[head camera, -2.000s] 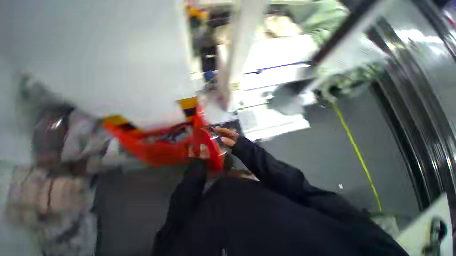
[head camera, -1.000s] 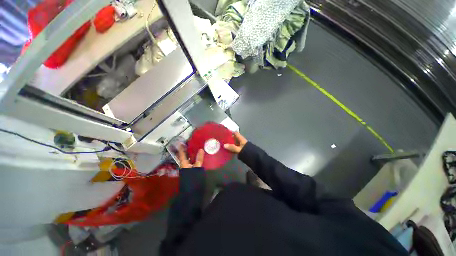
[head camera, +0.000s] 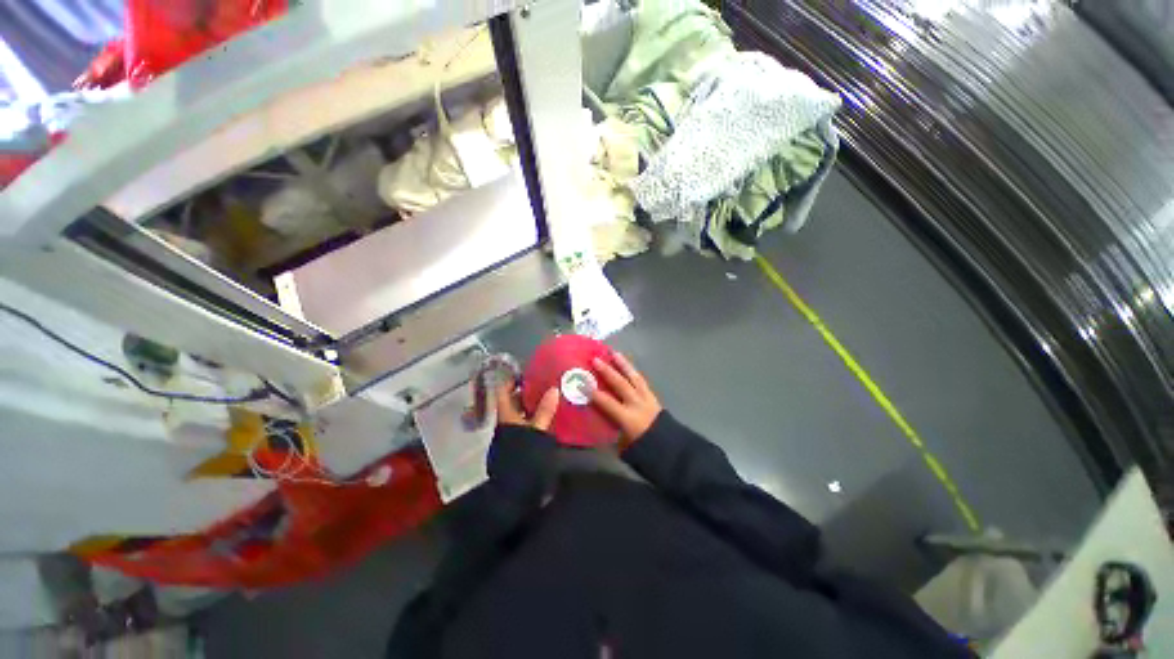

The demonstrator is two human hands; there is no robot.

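Observation:
A red reel (head camera: 556,364) with a pale hub is between my hands, in front of my body. My left hand (head camera: 521,412) holds its left edge, thumb on the disc. My right hand (head camera: 627,399) holds its right side, fingers on the face near the hub. The white arch machine (head camera: 425,322) stands beyond and to the left, with an open window. Its lower cabinet flap (head camera: 451,444) hangs open just left of my left hand. Something dark and crinkled, not clear, lies beside my left fingers.
A red plastic bag (head camera: 322,528) hangs at the lower left. Green and speckled fabric heaps (head camera: 740,142) lie at the top. Shiny metal equipment (head camera: 1004,193) fills the right. A pale table corner (head camera: 1075,579) with black coils (head camera: 1123,603) is lower right. A yellow line (head camera: 869,386) crosses the grey floor.
The red bag was at my hands two seconds ago; now they hold the reel. Since one second ago, the reel shifts slightly right in view and my right hand reaches further over its face.

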